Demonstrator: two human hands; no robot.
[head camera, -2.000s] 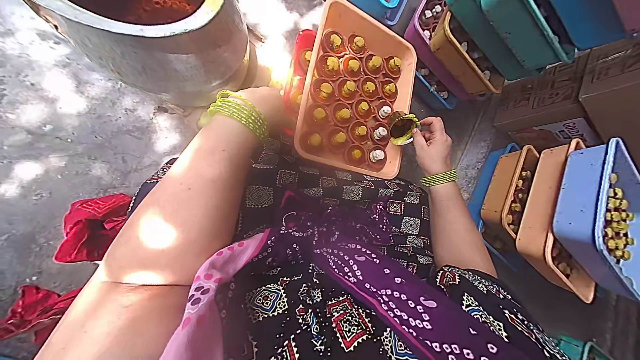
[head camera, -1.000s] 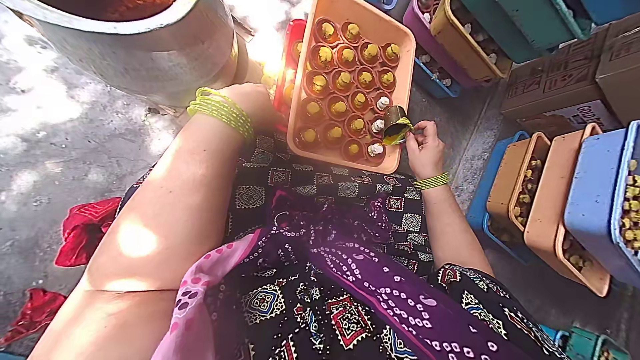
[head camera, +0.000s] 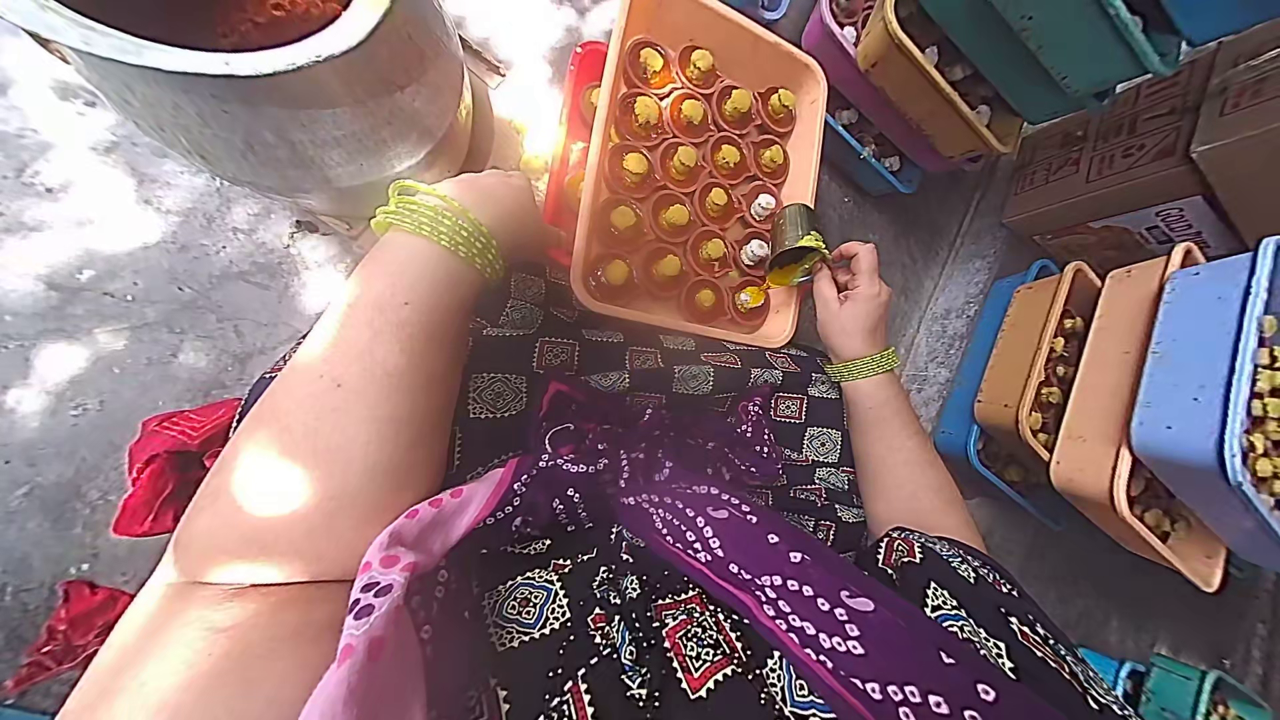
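Note:
An orange plastic tray (head camera: 700, 325) rests at my lap, holding several small round cups with yellow-topped pieces inside; a few on the right side have white tops (head camera: 755, 251). My right hand (head camera: 853, 298) pinches a small dark metal cup (head camera: 795, 238), tilted over the tray's lower right corner, and yellow stuff runs from its lip onto a cup (head camera: 749, 299) there. Left of the tray, my left hand (head camera: 510, 212) is beside a red tray (head camera: 567, 160); its fingers are turned away, and what they hold is hidden.
A big metal pot (head camera: 300, 120) with reddish contents stands at the upper left. Stacked plastic trays (head camera: 1120, 400) and cardboard boxes (head camera: 1120, 160) line the right side. Red cloths (head camera: 175, 460) lie on the floor at left.
The metal cup in my right hand was upright over the tray's right edge and is now tipped over, lower down. The left hand stays beside the tray.

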